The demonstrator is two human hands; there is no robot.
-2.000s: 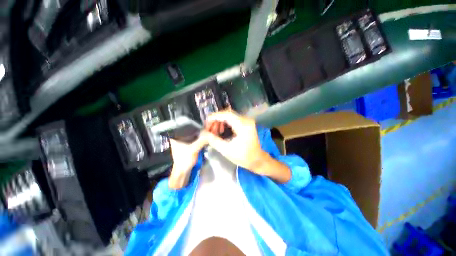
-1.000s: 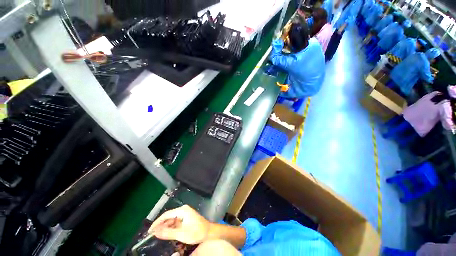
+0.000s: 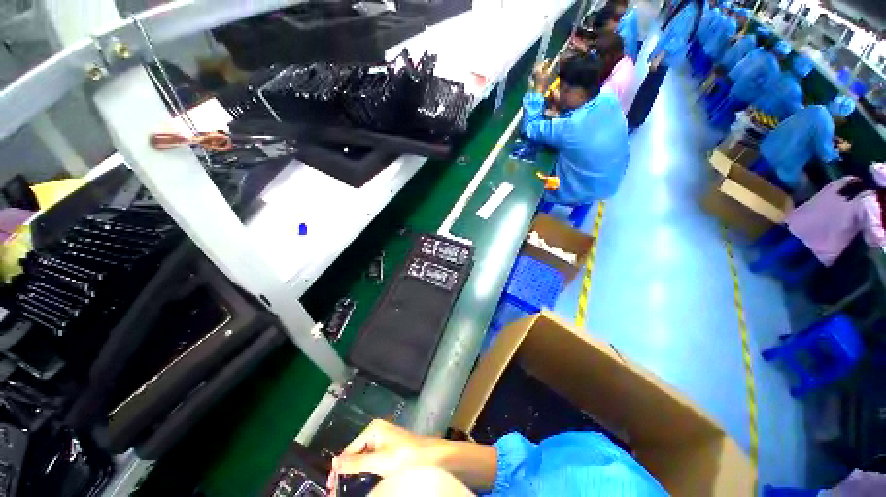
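My right hand (image 3: 389, 452) is at the bottom edge, fingers bent down over a dark glossy piece (image 3: 359, 484), seemingly a phone unit, mostly cut off by the frame. My left hand cannot be made out; a skin-toned shape at the bottom edge is unclear. Beside my fingers, a foam tray (image 3: 284, 462) with a phone unit (image 3: 301, 483) is partly in view. Farther up the bench, a long black foam tray (image 3: 400, 335) holds two open phone units (image 3: 434, 275) at its far end.
An open cardboard box (image 3: 622, 388) with dark contents stands right of the bench. A slanted white post (image 3: 214, 223) crosses at left. Black covers stand in rows on the shelf (image 3: 350, 97). Blue-smocked people sit along the conveyor (image 3: 505, 228); a blue stool (image 3: 821, 349) stands at right.
Since two seconds ago, the view has swung from my lap up along the line. Since one second ago, it has shifted slightly; my right hand appears lower, and the pale edge beneath it is gone.
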